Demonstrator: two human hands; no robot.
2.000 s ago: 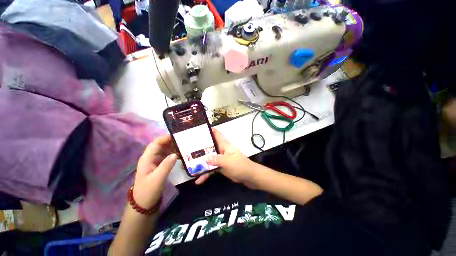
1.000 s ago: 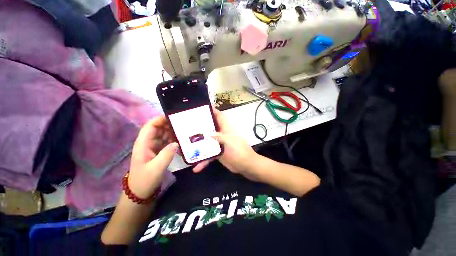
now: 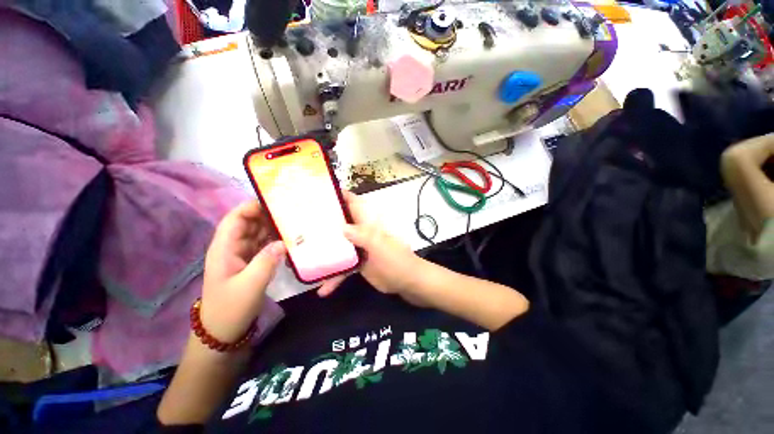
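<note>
A smartphone (image 3: pixel 305 216) with a black case and reddish edge shows a bright orange-to-pink screen. It is held upright in front of the sewing machine's needle end. My left hand (image 3: pixel 240 267), with a red bead bracelet at the wrist, grips its left side, thumb at the lower left edge. My right hand (image 3: pixel 382 258) holds its lower right side, thumb at the screen's edge. Some fingers of both hands are hidden behind the phone.
The cream sewing machine (image 3: pixel 365 76) stands behind the phone. Scissors (image 3: pixel 462 186) and a black cable (image 3: pixel 422 222) lie on the white table (image 3: pixel 501 212). Pink panels (image 3: pixel 153 246) are heaped left, black garments (image 3: pixel 628 246) right. Another person's arm (image 3: pixel 751 182) is at the far right.
The phone screen has changed from a dark-topped white page to a bright orange-pink one. The view has shifted, showing more at the right. Both hands still hold the phone.
</note>
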